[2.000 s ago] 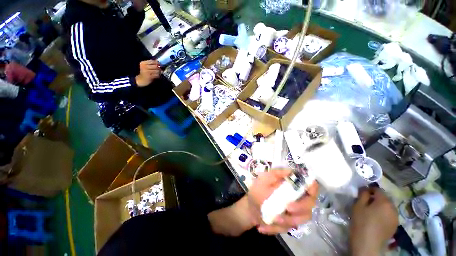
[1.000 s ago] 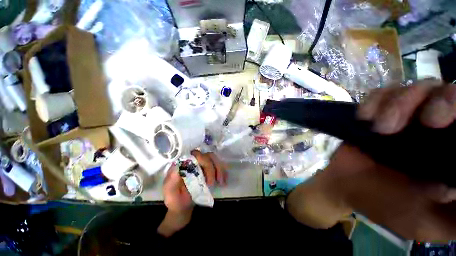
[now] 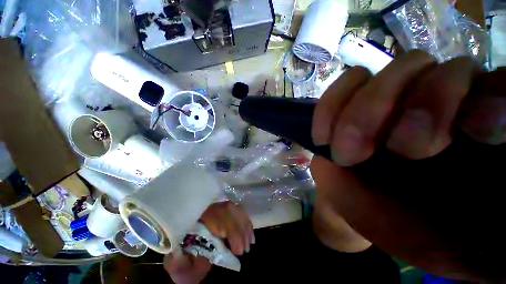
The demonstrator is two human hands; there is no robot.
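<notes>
My left hand (image 3: 224, 224) holds a white fan body (image 3: 180, 194) near the bench's front edge. Its wide round head points up and left. The handle (image 3: 224, 256) is open, with a dark board and red wires (image 3: 198, 243) showing below the head. My right hand (image 3: 388, 111), large and close to the camera, is closed around a long black electric screwdriver (image 3: 283, 116). Its tip points left, above the bench and apart from the fan body. Part of my right hand is cut off by the right edge.
A grey metal screw feeder (image 3: 211, 52) stands at the back. A spoked grille (image 3: 190, 116), white fan bodies (image 3: 320, 33) and crumpled clear plastic (image 3: 261, 169) lie around. Blue cells (image 3: 82, 228) lie at lower left, beside a brown carton (image 3: 33, 122).
The view has moved closer to the feeder and bench. My right hand still holds the screwdriver, now with its tip left of the hand near the feeder's front. My left hand keeps the fan body.
</notes>
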